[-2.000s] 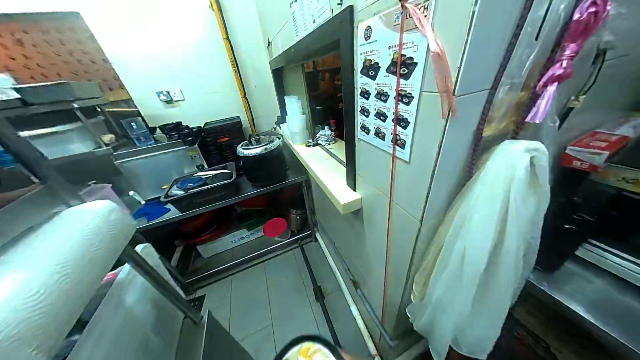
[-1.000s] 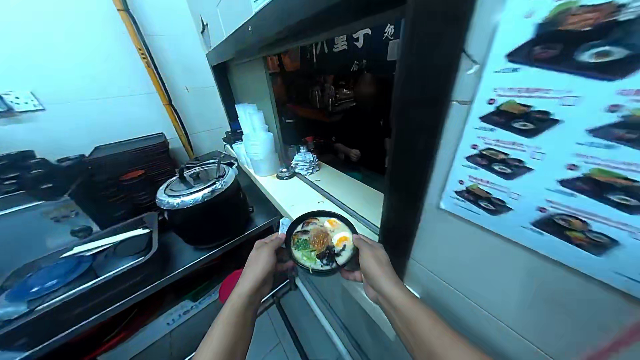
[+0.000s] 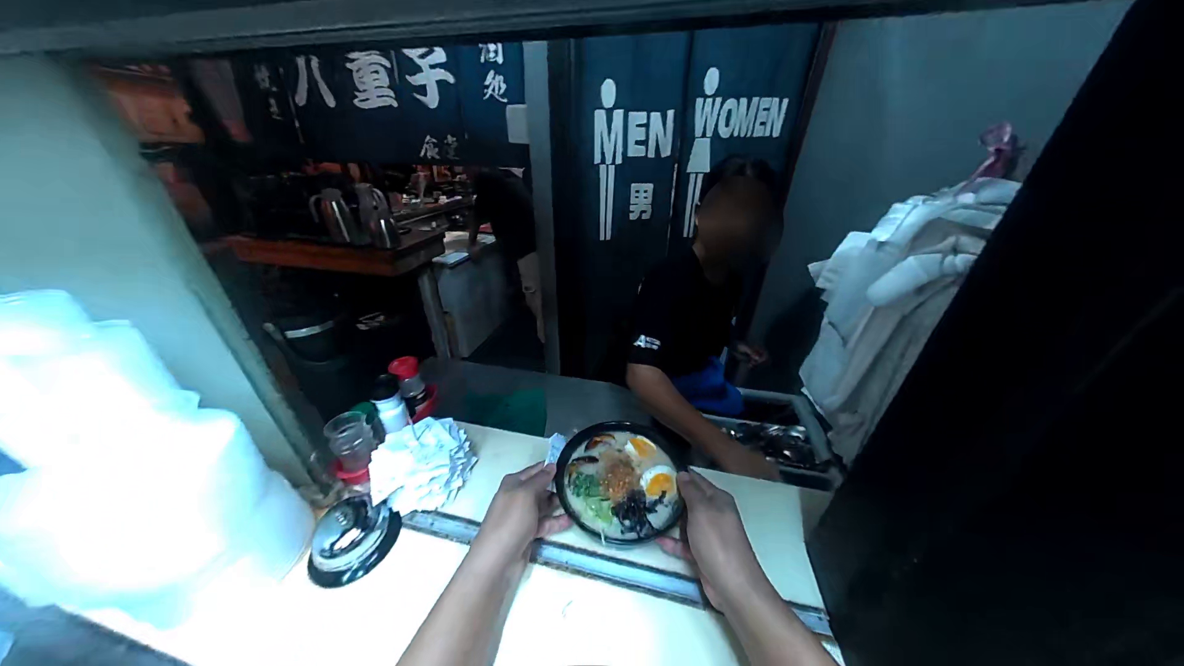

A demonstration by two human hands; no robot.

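Note:
A black bowl of ramen (image 3: 622, 483) is held level over the pass-through counter, above the metal window track. Its broth carries halved eggs, chopped scallions, dark shredded fungus and a brown crumbly topping. My left hand (image 3: 518, 513) grips the left side of the rim, and my right hand (image 3: 710, 523) grips the right side. A small paper slip (image 3: 555, 448) shows at the bowl's upper left edge. Whether the bowl's base touches the counter cannot be told.
Left on the counter (image 3: 407, 601) are a call bell (image 3: 353, 541), crumpled paper slips (image 3: 424, 464), condiment bottles (image 3: 390, 403) and stacked plastic containers (image 3: 139, 481). Beyond the window a person (image 3: 689, 314) reaches beside a cutlery bin (image 3: 786, 444). White cloths (image 3: 897, 305) hang right, near the dark window frame (image 3: 1008, 444).
The view has moved up to the serving window. Both my hands have carried the bowl from before the window to above its counter. A person now shows beyond it.

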